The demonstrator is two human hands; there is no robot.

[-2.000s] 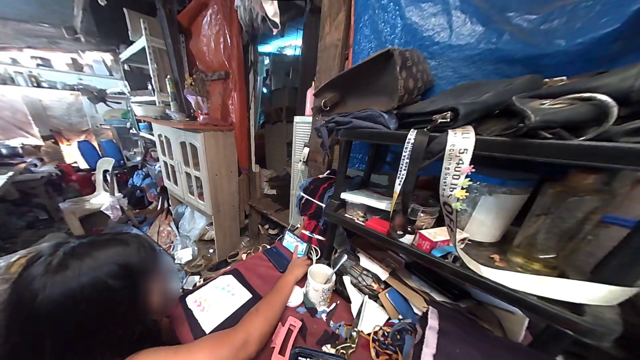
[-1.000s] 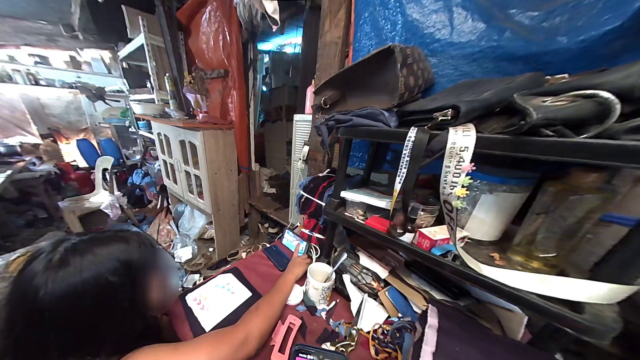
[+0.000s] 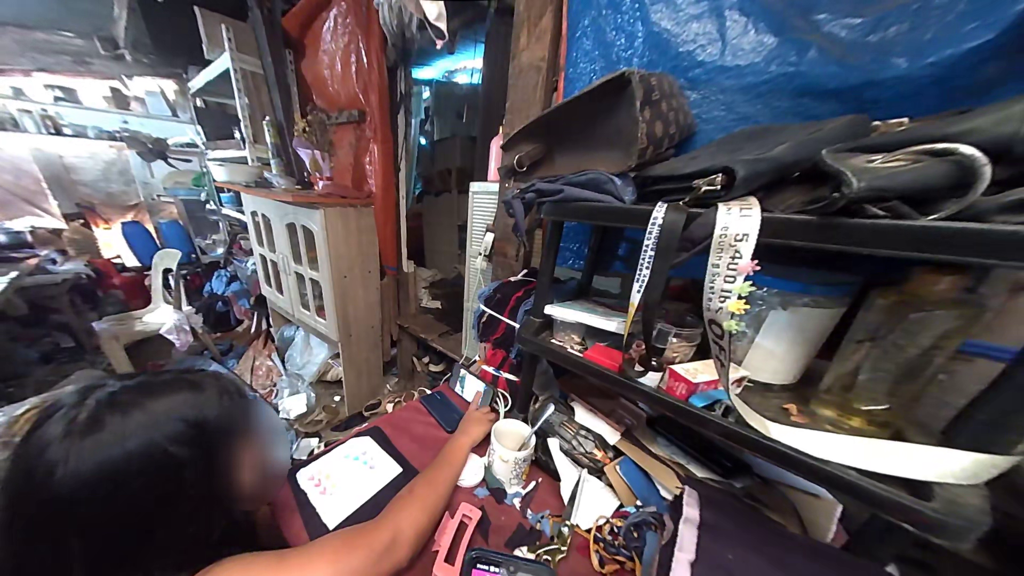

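Neither my left hand nor my right hand is in view. Another person's hand (image 3: 478,422) touches a propped smartphone (image 3: 470,387) with a lit screen, on the dark red cloth (image 3: 392,428). Beside that phone lies a dark blue phone or case (image 3: 442,410). A white sheet with small coloured marks (image 3: 349,478) rests on black material near the person's head. Right of the person's forearm stands a patterned mug (image 3: 510,458) with a spoon in it. A pink frame-shaped object (image 3: 456,538) and another phone (image 3: 504,563) lie at the lower edge.
Fabric scraps and tangled cords (image 3: 624,540) cover the lower right. A black shelf (image 3: 800,237) on the right holds bags (image 3: 596,128), with a printed ribbon (image 3: 724,320) hanging down. Behind the person are a white-doored cabinet (image 3: 356,304) and a plastic chair (image 3: 144,320).
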